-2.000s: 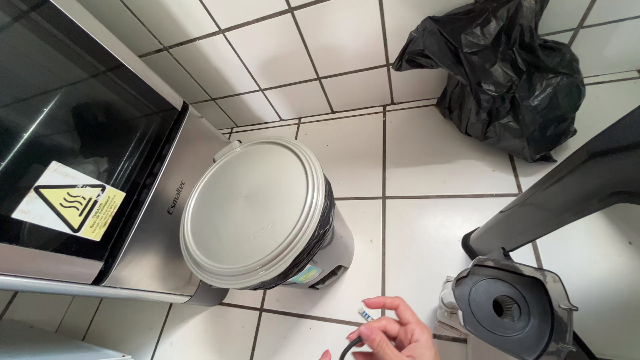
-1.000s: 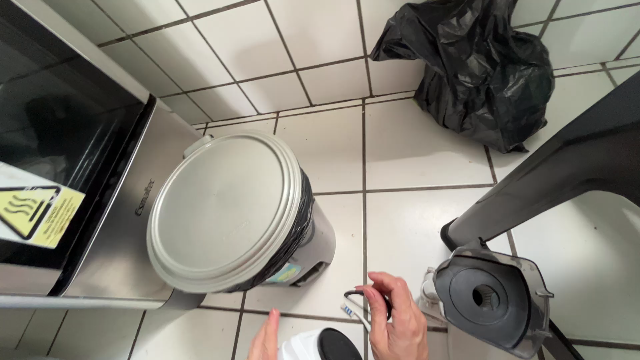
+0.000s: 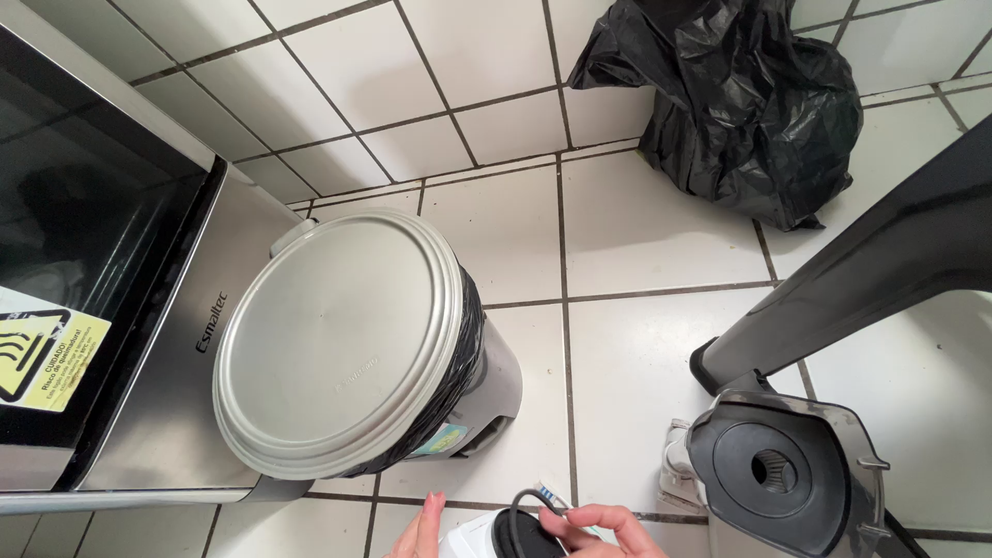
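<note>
At the bottom edge, a white object with a round black end (image 3: 508, 535) lies between my hands; most of it is out of view. My left hand (image 3: 418, 531) is at its left side, with fingers extended; whether it grips the object is unclear. My right hand (image 3: 604, 533) pinches a dark cord (image 3: 527, 496) that loops over the black end. Beside the fingertips shows a small toothbrush-like head with blue and white bristles (image 3: 549, 494).
A grey lidded trash bin (image 3: 333, 341) stands by a steel oven (image 3: 178, 372). A black plastic bag (image 3: 744, 116) sits against the tiled wall. At right are a dark curved tube (image 3: 837, 263) and a vacuum-like dust container (image 3: 775, 473).
The white object with the black end, out of sight two seconds ago, is now between my hands. My left hand shows more than at first. The view has shifted somewhat.
</note>
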